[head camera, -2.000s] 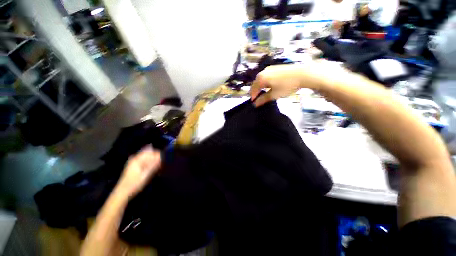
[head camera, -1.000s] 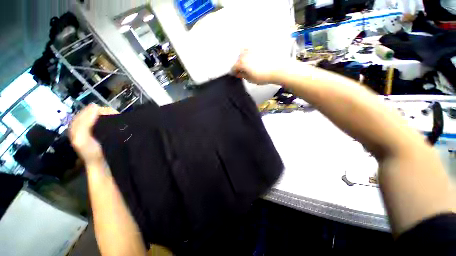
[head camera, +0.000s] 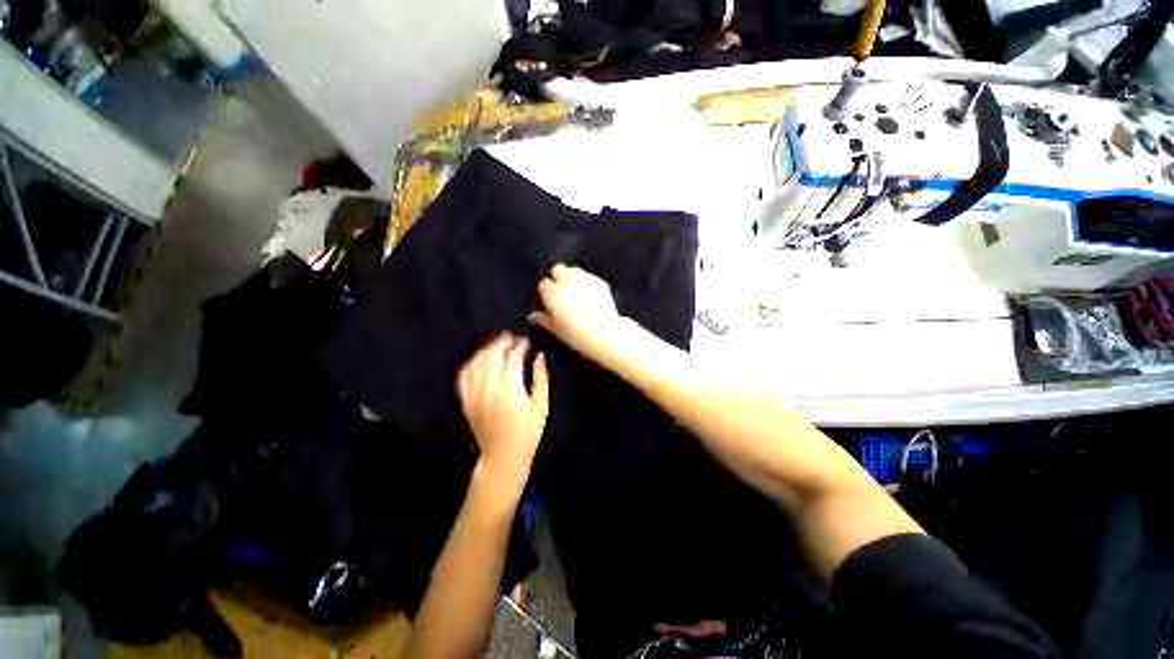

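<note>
A black garment (head camera: 438,283) lies over the left end of the white sewing table, and part of it hangs over the front edge. My left hand (head camera: 505,393) rests on the garment with its fingers spread a little. My right hand (head camera: 576,306) is just above and to the right of it, fingers bent against the cloth. I cannot tell whether the right fingers pinch the cloth. The two hands are close together but apart.
A white sewing machine (head camera: 901,142) with a blue stripe stands on the table (head camera: 875,367) at the right. A dark tray (head camera: 1075,337) holds clear plastic. Black garments (head camera: 258,515) are piled at the lower left. A blue crate (head camera: 888,453) shows below the table.
The garment was held up and spread between both hands; it has come down onto the table. Both hands have moved together over its middle. The view has turned down and right.
</note>
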